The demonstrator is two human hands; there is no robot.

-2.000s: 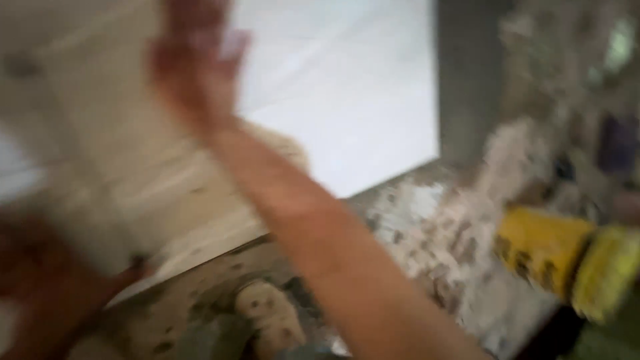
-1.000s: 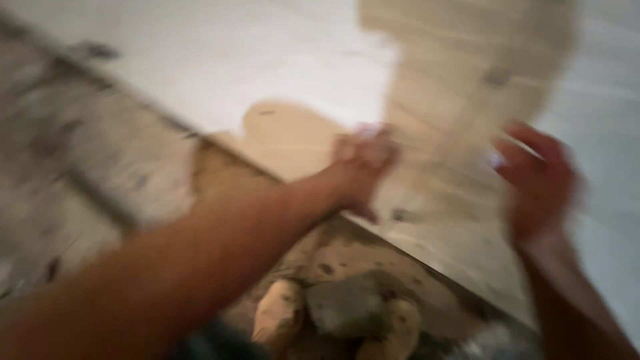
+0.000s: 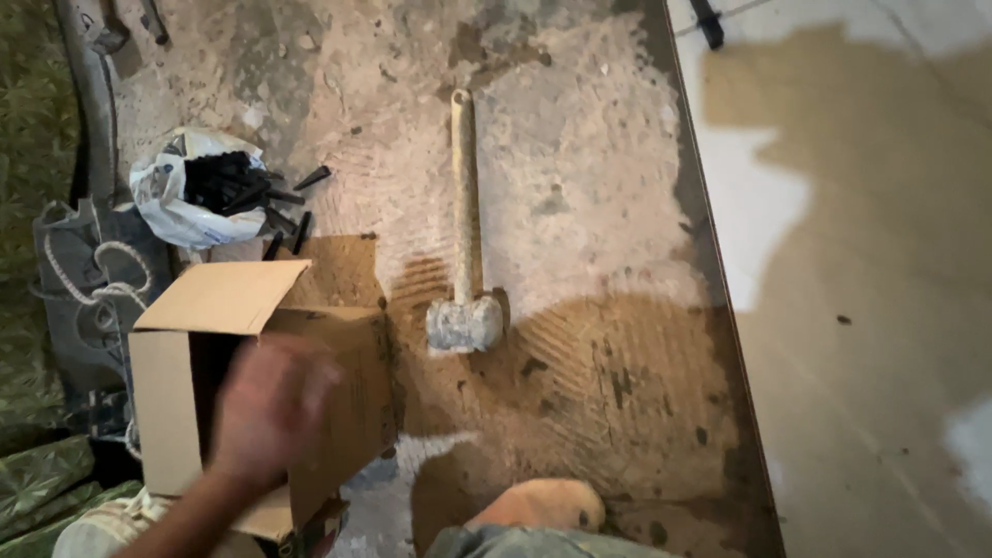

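Observation:
My left hand (image 3: 275, 407), blurred, is over the opening of a cardboard box (image 3: 337, 387) with raised flaps; whether its fingers hold anything cannot be told. My right hand is out of view. To the right of the box, a mallet (image 3: 465, 322) with a pale, mortar-stained head lies on the rough floor, its handle pointing away from me. Behind the box, a white plastic bag (image 3: 159, 194) holds black plastic wedges, and several loose wedges (image 3: 312, 178) lie beside it.
Large pale tiles (image 3: 868, 232) cover the right side, their edge standing along the bare floor. A black piece (image 3: 707, 27) lies on them. A dark bag with rope (image 3: 116, 283) is at left, tools (image 3: 108, 31) at top left. My knee or foot (image 3: 542, 504) shows below.
The view has swung from the tiles to the rough floor and the box. My left hand, over the tiles before, is now at the box opening; my right hand has left the view.

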